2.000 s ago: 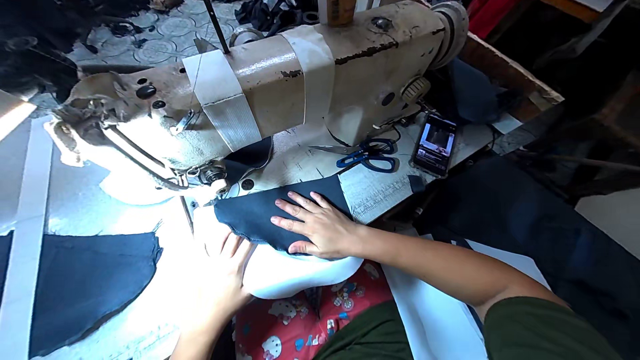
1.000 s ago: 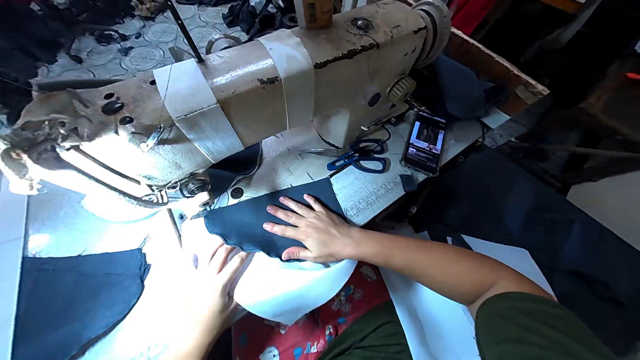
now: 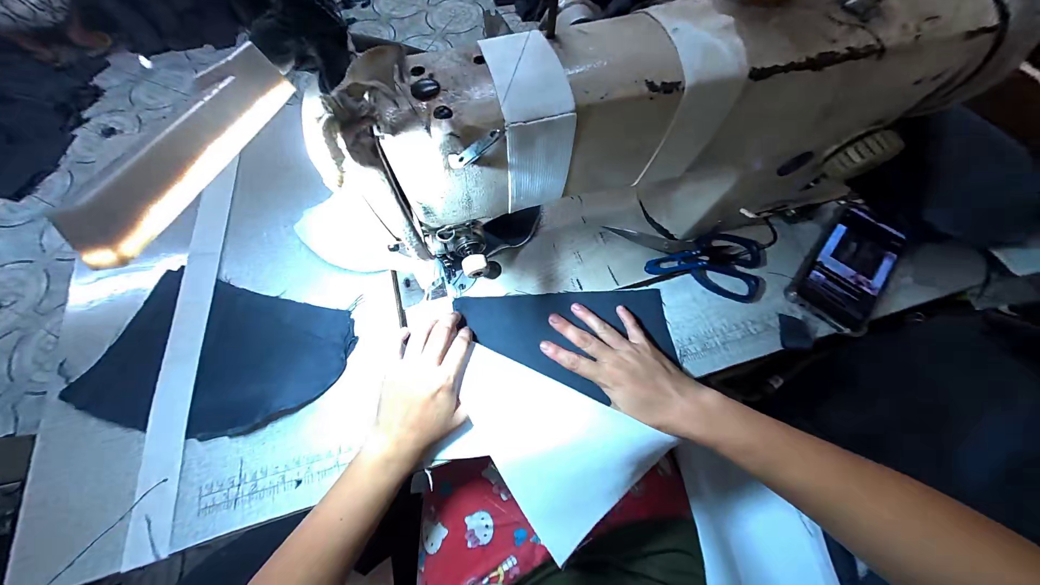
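A worn, cream-coloured sewing machine (image 3: 609,106) spans the upper view, white strips wrapped round its arm. Beside its needle and presser foot (image 3: 471,264), a dark blue fabric piece (image 3: 528,317) lies over white material (image 3: 561,439) that hangs off the front edge in a point. My right hand (image 3: 617,361) rests flat on the dark fabric, fingers spread. Just left of the needle area, my left hand (image 3: 426,374) presses on the white material near the fabric's left corner, fingers close together; whether it grips an edge cannot be told.
Another dark fabric piece (image 3: 268,349) lies at the left under a white strip (image 3: 183,357). A lit lamp (image 3: 175,154) juts in above. Blue-handled scissors (image 3: 707,264) and a phone (image 3: 849,264) lie right of the needle. Patterned red cloth (image 3: 479,520) is below the table edge.
The white material's front edge was rounded and now hangs as a point. The dark piece lies at a different angle beneath my right hand. The view has shifted, bringing the lamp in.
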